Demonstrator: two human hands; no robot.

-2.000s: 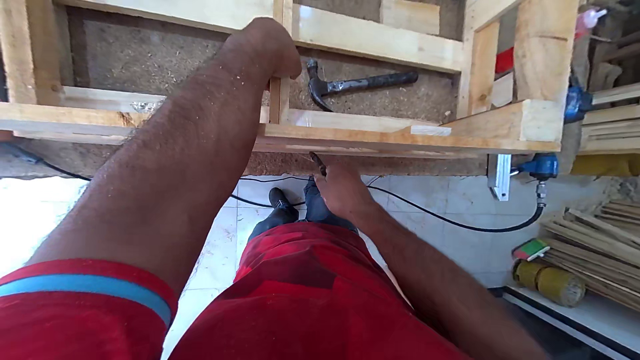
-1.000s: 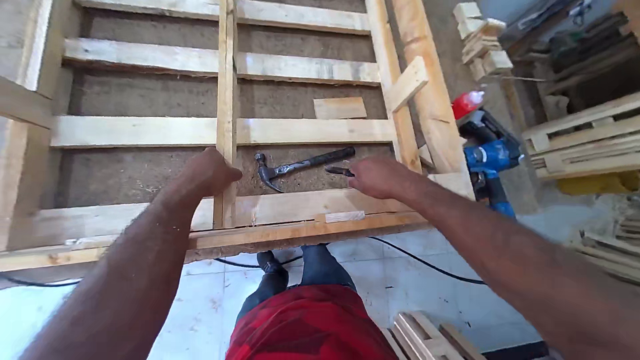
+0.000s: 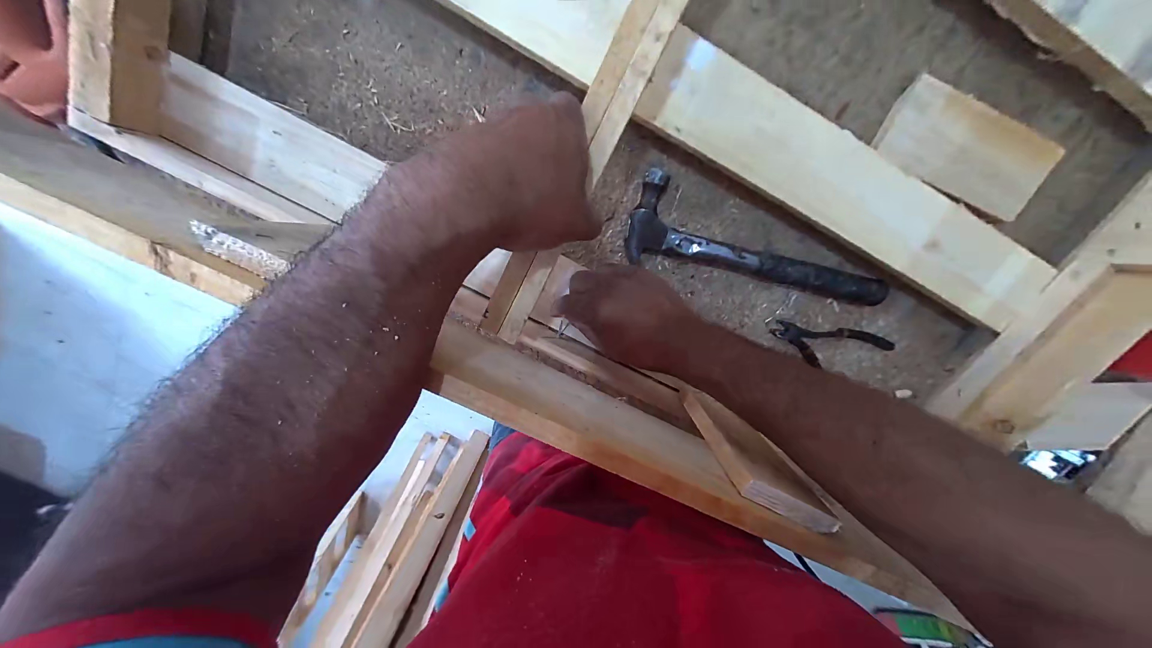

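My left hand (image 3: 549,171) is closed around the narrow upright batten (image 3: 621,90) of a slatted wooden frame. Just below it, my right hand (image 3: 621,310) is bent down by the frame's near rail (image 3: 576,405), beside the foot of that batten. Thin wire-like pieces show at its fingertips; whether it grips them I cannot tell. To the right of my hands a claw hammer (image 3: 756,261) lies on the board surface inside the frame. Below its handle lie pincers or pliers (image 3: 832,337) with dark handles. A short wooden offcut (image 3: 760,468) rests slantwise across the near rail.
Pale slats (image 3: 837,171) cross the frame, and a loose wood block (image 3: 972,144) lies beyond the hammer. Cut strips of wood (image 3: 405,540) stand below at the left of my red shirt. Part of another person shows at the top left corner.
The pliers-like tool, in my right hand one second ago, now lies below the hammer. My right hand has moved left, close to the batten. The view has turned and come nearer.
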